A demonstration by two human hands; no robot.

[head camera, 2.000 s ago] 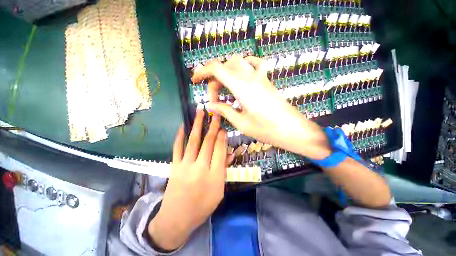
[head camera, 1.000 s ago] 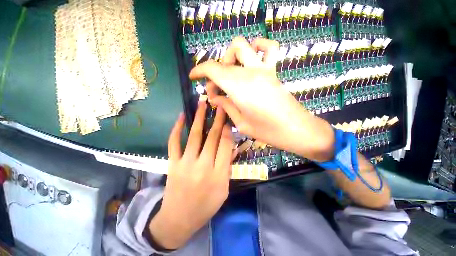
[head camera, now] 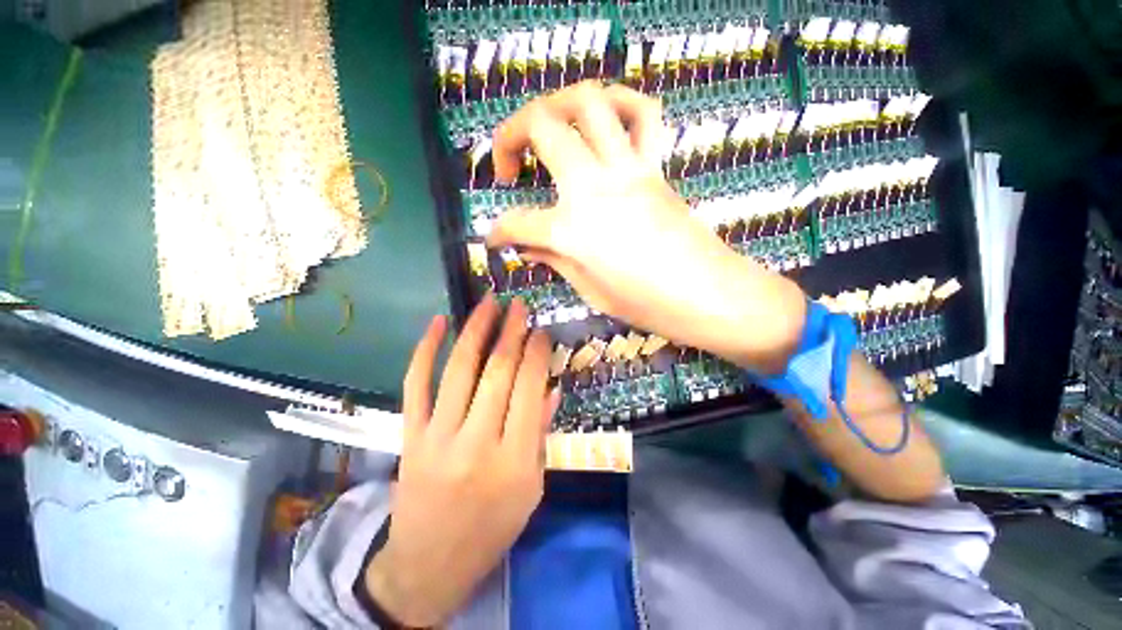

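Note:
Green circuit boards with upright white-topped parts stand in rows in a black tray (head camera: 455, 277). My right hand (head camera: 615, 215) is over the tray's left part, palm down. Its thumb and index finger are apart, with nothing visible between them. My left hand (head camera: 474, 455) is at the tray's front left corner, fingertips over the nearer boards. A white-and-tan pad strip (head camera: 591, 452) passes under my left hand and sticks out on both sides; the hand hides its middle and the grip. A small tan pad (head camera: 477, 259) shows on a board near the tray's left edge.
Tan toothed strips (head camera: 246, 172) lie fanned on the green mat left of the tray, with thin rubber bands (head camera: 322, 311) beside them. White strips (head camera: 988, 271) lie right of the tray. A panel with knobs (head camera: 117, 465) is at lower left. A blue strap is on my right wrist.
My right thumb and index finger have spread apart, up and away from my left fingertips. My left hand and the strip have moved slightly down, uncovering boards between the hands. The view has shifted slightly.

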